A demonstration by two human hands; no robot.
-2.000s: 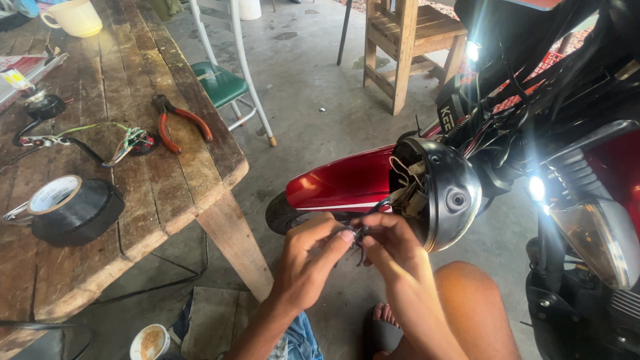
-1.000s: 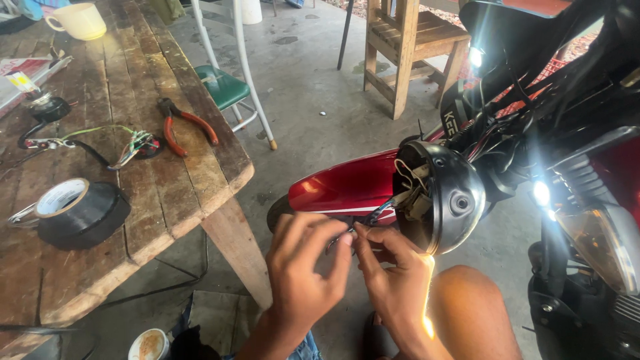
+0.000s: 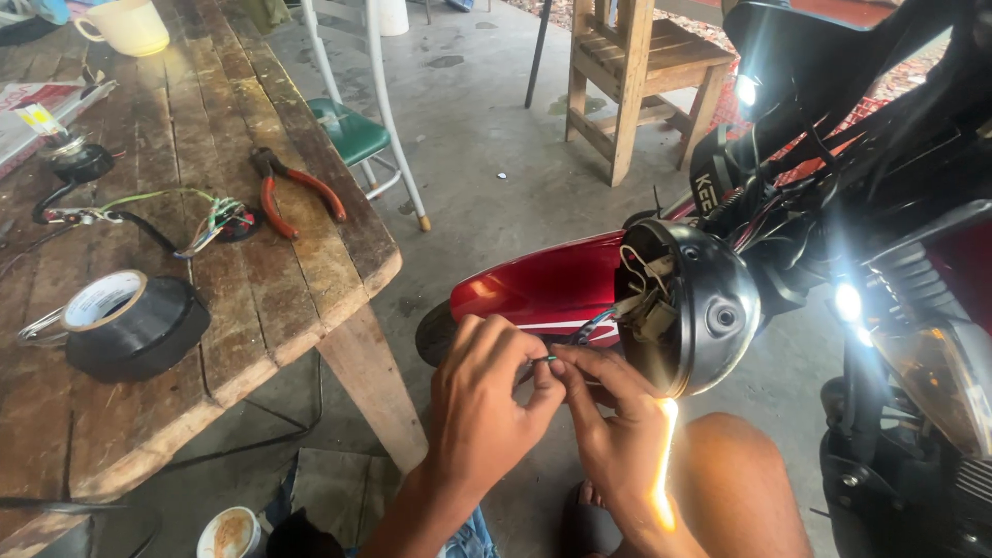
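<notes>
My left hand [image 3: 484, 387] and my right hand [image 3: 608, 395] meet in front of the motorcycle's red front fender [image 3: 535, 287]. Between their fingertips is a thin wire [image 3: 549, 358] with a small green part showing. Dark-wrapped wiring [image 3: 585, 332] with a blue strand runs from just behind the fingers into the open black headlight housing [image 3: 721, 310], where pale wires and connectors [image 3: 655, 298] are bunched. How far the wire extends under the fingers is hidden.
The wooden table [image 3: 310, 271] at left holds orange-handled pliers [image 3: 291, 194], black tape [image 3: 143, 333], a bulb with wiring [image 3: 77, 159] and a mug [image 3: 128, 27]. A cup [image 3: 229, 535] stands below. Lit lamps [image 3: 847, 302] are on the motorcycle at right.
Both hands stay close together at the wire while their fingers have shifted. The dark-wrapped wiring with a blue strand now shows behind the fingertips.
</notes>
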